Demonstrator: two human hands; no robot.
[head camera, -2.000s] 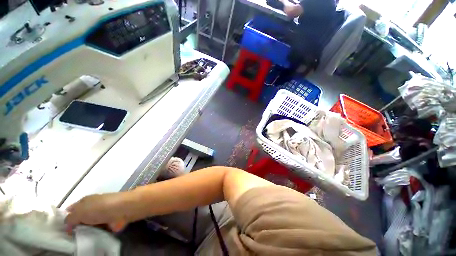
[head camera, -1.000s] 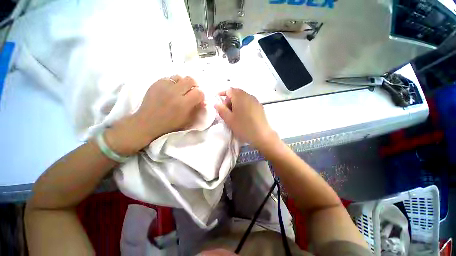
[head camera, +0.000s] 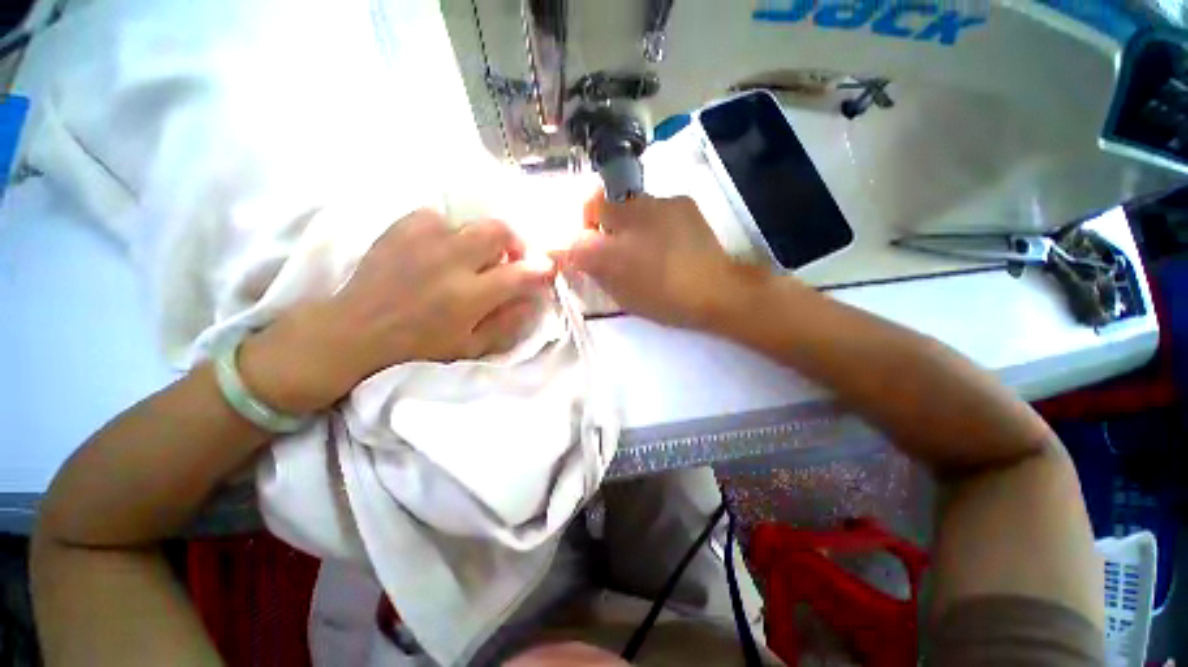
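Observation:
A cream garment body (head camera: 456, 450) lies bunched on the table's left part and hangs over its front edge onto the lap. My left hand (head camera: 437, 287), with a pale bangle at the wrist, holds the cloth just in front of the needle area. My right hand (head camera: 651, 254) pinches the cloth's edge beside it, fingertips close to the left fingertips. The presser foot and needle area of the white sewing machine (head camera: 912, 111) is washed out by bright light, so the exact contact there cannot be told.
A smartphone (head camera: 777, 179) lies on the machine bed right of the needle. Fabric scissors (head camera: 977, 246) lie at the table's right end. A black cord (head camera: 671, 582) hangs over the lap. A red stool (head camera: 847, 573) and a white basket (head camera: 1123, 586) stand below at right.
My right hand has come from the table's front right to the cloth, and now sits nearer the needle. My left hand stays on the cloth. The view has swung left towards the needle.

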